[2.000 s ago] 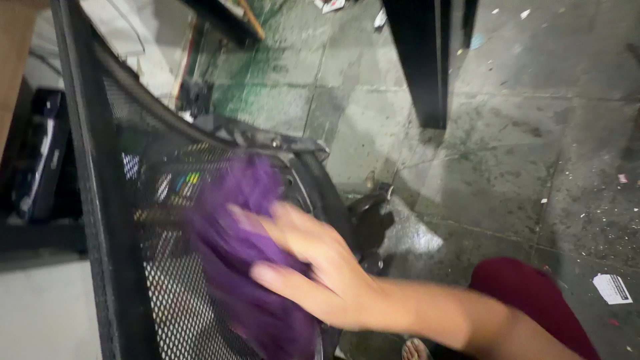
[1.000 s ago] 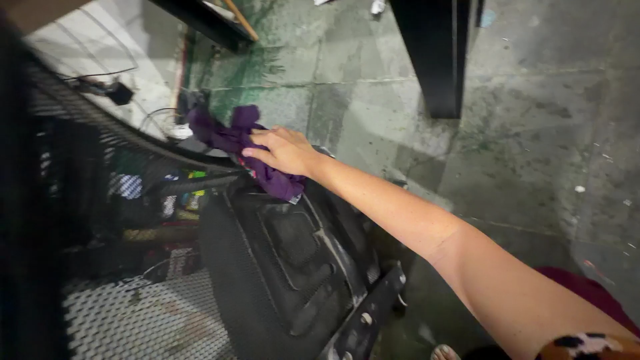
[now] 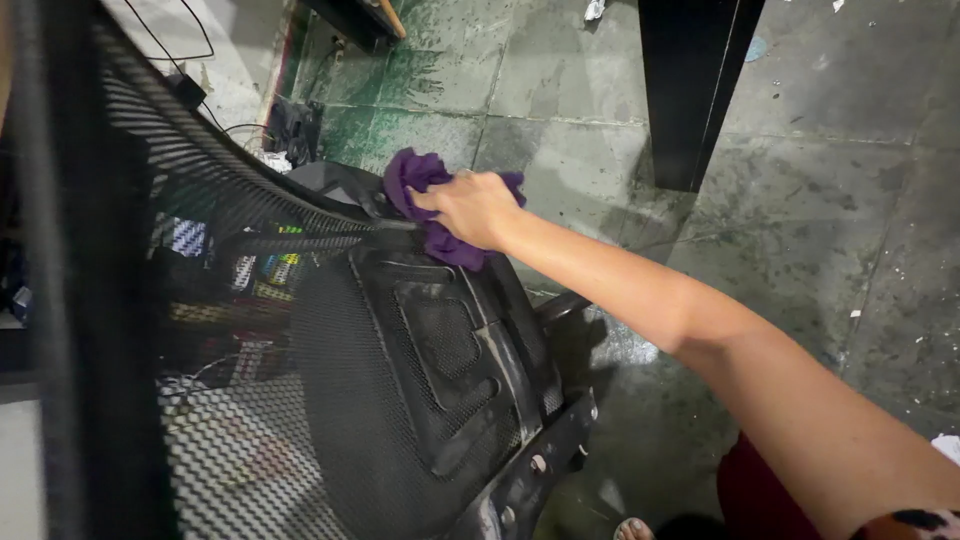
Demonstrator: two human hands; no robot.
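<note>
My right hand (image 3: 476, 206) is closed on a bunched purple cloth (image 3: 454, 247), whose folds stick out on both sides of the fingers. The hand and cloth rest at the far end of a black plastic lumbar support (image 3: 442, 337) on the mesh back of an office chair (image 3: 247, 465). Beside the cloth, the chair's dark curved frame (image 3: 225, 157) runs up to the left. A black metal bracket (image 3: 547, 450) with bolt holes sits at the near end of the support. My left hand is out of view.
A black table leg (image 3: 690, 90) stands on the stained tile floor (image 3: 810, 247). Cables with a black adapter (image 3: 187, 91) lie at the upper left. A black bag (image 3: 294, 131) is beyond the chair. Paper scraps litter the floor. Toes (image 3: 634, 529) show at the bottom.
My right hand, with the purple cloth in it, has moved from over the mesh and support to the support's far end. The view has shifted somewhat.
</note>
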